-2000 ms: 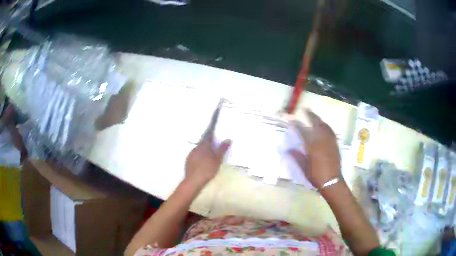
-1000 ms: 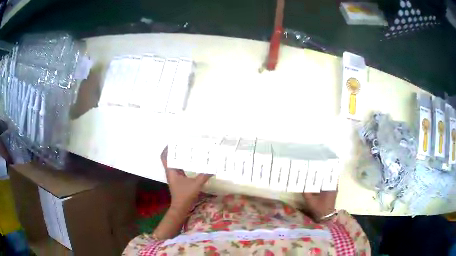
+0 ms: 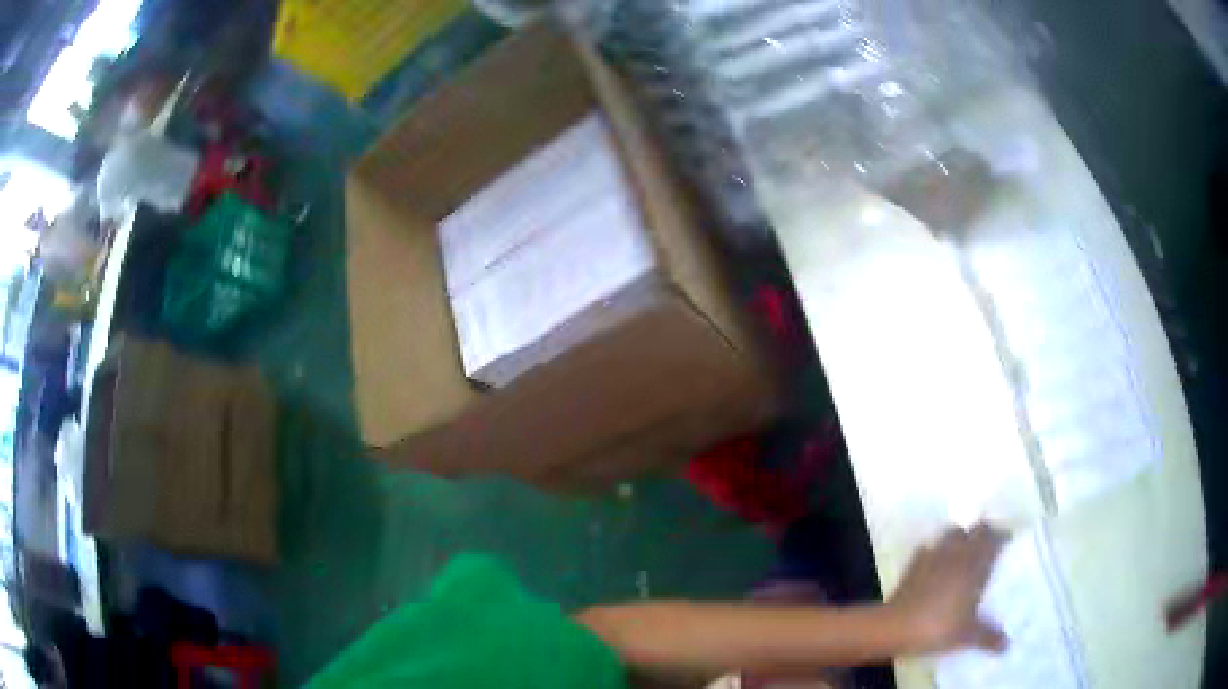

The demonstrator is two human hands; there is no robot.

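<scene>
My left hand (image 3: pixel 949 592) is at the right, over the white bench (image 3: pixel 889 350), its fingers spread against the end of some white retail boxes (image 3: pixel 1030 612). Blur hides whether it grips them. My right hand is out of the picture. More white retail boxes (image 3: pixel 1077 357) lie on the bench above my hand in the picture. A large brown shipping carton (image 3: pixel 593 417) stands open beside the bench. White boxes (image 3: pixel 552 249) lie in tight rows inside it.
Clear bagged parts (image 3: pixel 822 67) lie at the bench's upper end. A yellow crate (image 3: pixel 364 34) is at the top, a green crate (image 3: pixel 222 269) and another brown carton (image 3: pixel 189 451) at the left. A red object (image 3: pixel 761 478) is beside the open carton.
The view has swung left, showing the open carton and floor. My left hand was at the end of a held row of boxes and is now at the right. My right hand has left view.
</scene>
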